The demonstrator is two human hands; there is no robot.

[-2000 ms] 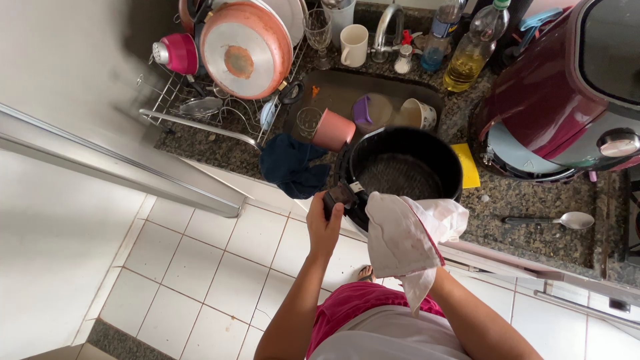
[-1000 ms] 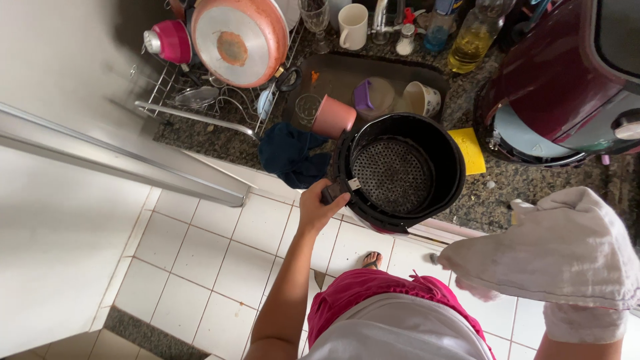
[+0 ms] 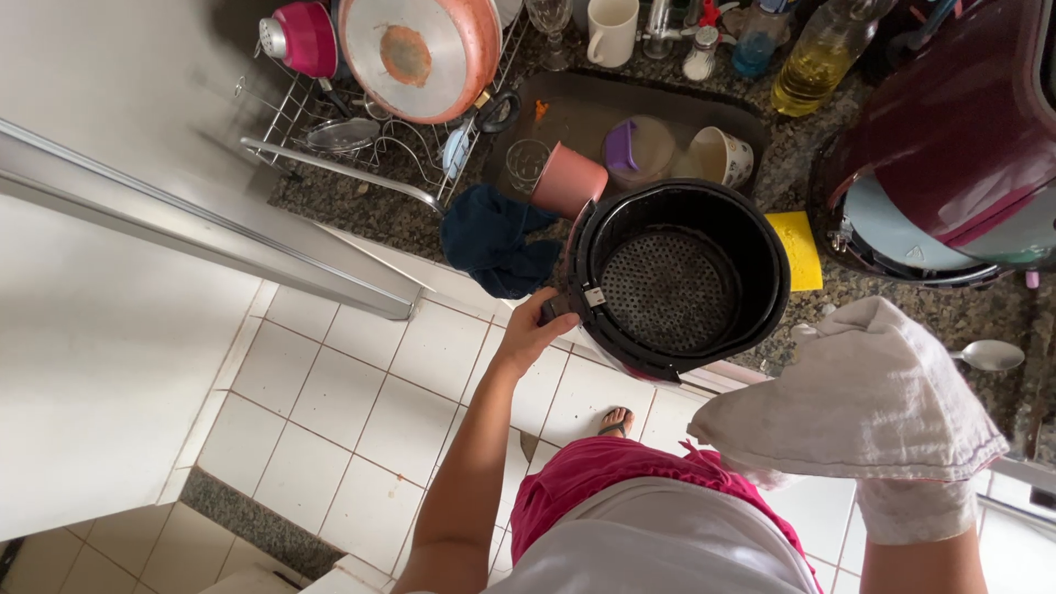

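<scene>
My left hand (image 3: pixel 535 334) grips the handle of a black air fryer basket (image 3: pixel 678 272), which I hold tilted toward me at the counter's front edge. Its perforated bottom shows through the open top, and nothing lies in it. A whitish dish cloth (image 3: pixel 858 396) is draped over my right hand, to the right of the basket. The cloth hides that hand and its fingers, and only the forearm below shows. The maroon air fryer body (image 3: pixel 949 124) stands on the counter at the upper right.
Behind the basket, the sink (image 3: pixel 577 95) holds a pink cup (image 3: pixel 569 180), a purple-handled item and a patterned cup (image 3: pixel 722 157). A dark blue cloth (image 3: pixel 499 239), yellow sponge cloth (image 3: pixel 796 250), spoon (image 3: pixel 990 355), oil bottle (image 3: pixel 813 70) and loaded dish rack (image 3: pixel 342 169) are around it.
Two seconds ago the cloth was at the basket's near rim; my right hand has moved away to the right with it. The basket's perforated bottom now shows more clearly. My left hand has kept its hold.
</scene>
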